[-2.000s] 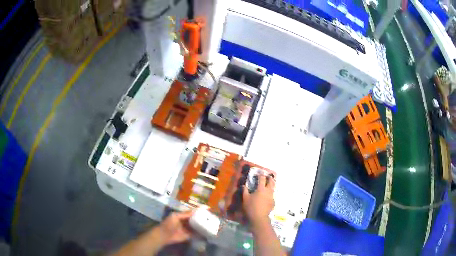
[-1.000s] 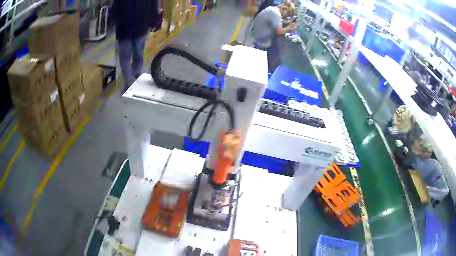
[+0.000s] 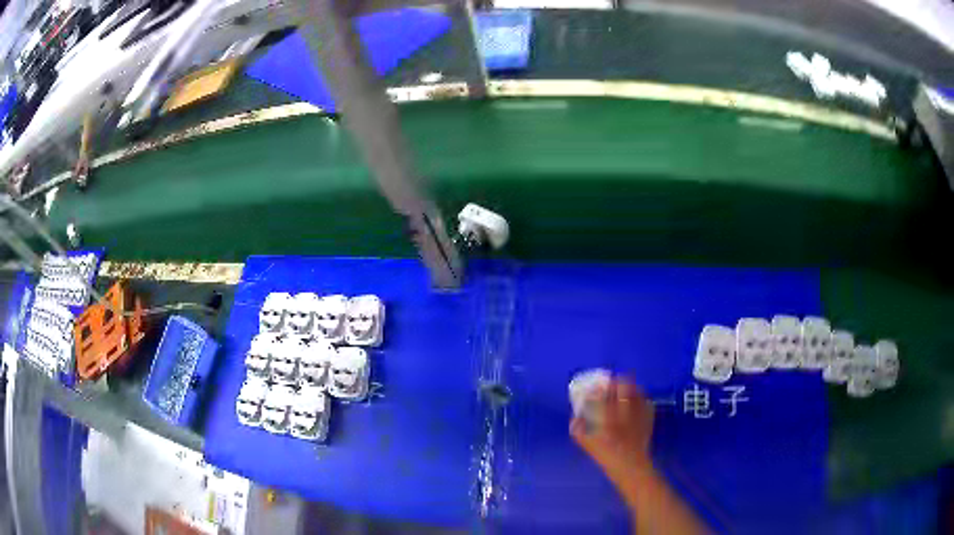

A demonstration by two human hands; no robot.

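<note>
My right hand (image 3: 617,426) is over the blue plastic sheet (image 3: 544,470), its forearm coming from the lower right. Its fingers are closed on a white socket unit (image 3: 589,391), partly hidden by them. Whether the unit touches the sheet I cannot tell. On the left part of the sheet stand several white socket units (image 3: 331,316) in three rows. A curved row of several more units (image 3: 788,342) lies at the right. My left hand is not in view.
A grey post (image 3: 392,167) slants down to the sheet's back edge. One white unit (image 3: 486,225) is on the green conveyor belt (image 3: 649,178) behind. At left are a blue screw bin (image 3: 180,366), orange spare fixtures (image 3: 105,332) and the white machine's corner (image 3: 136,475).
The view has swung right, from the machine and its gantry to the blue sheet and belt. My right hand, out of view one second ago, shows again, holding a white unit.
</note>
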